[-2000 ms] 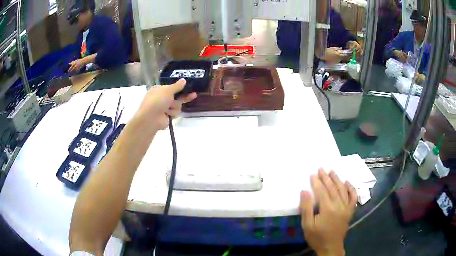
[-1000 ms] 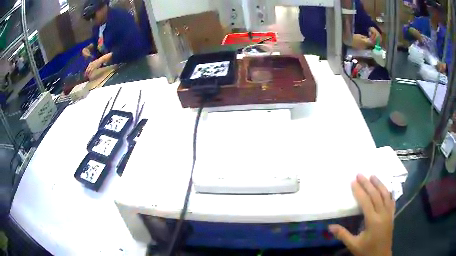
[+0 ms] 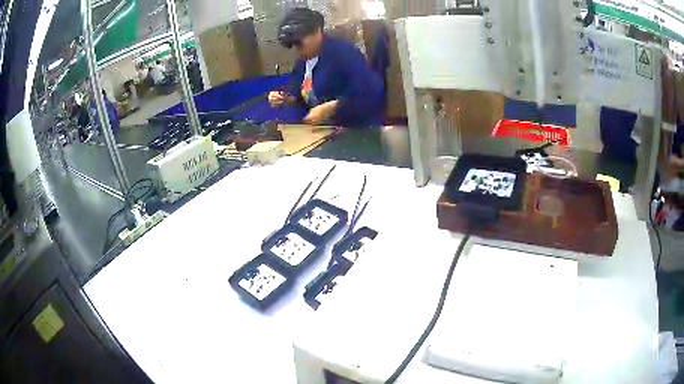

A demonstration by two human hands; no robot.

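No hand of mine is in the picture. A black square lamp housing (image 3: 486, 184) with a white circuit board inside sits in the left pocket of the reddish-brown fixture (image 3: 534, 229). Its black cable (image 3: 441, 300) runs down across the white machine top. The right pocket of the fixture holds no housing. Three more lamp housings (image 3: 290, 248) lie in a slanting row on the white table, open faces up, with thin leads behind them. Black bracket-like parts (image 3: 341, 268) lie just right of them.
A white block (image 3: 501, 315) lies before the fixture. The press head (image 3: 525, 52) and its upright post (image 3: 426, 135) stand above and beside it. A red tray (image 3: 531, 133) is behind. A person in dark blue works beyond the table. A white box (image 3: 184, 163) stands at left.
The view has swung left. The left hand let go of the housing at the fixture between two and one seconds ago. The right hand, earlier at the machine's front right corner, is out of view.
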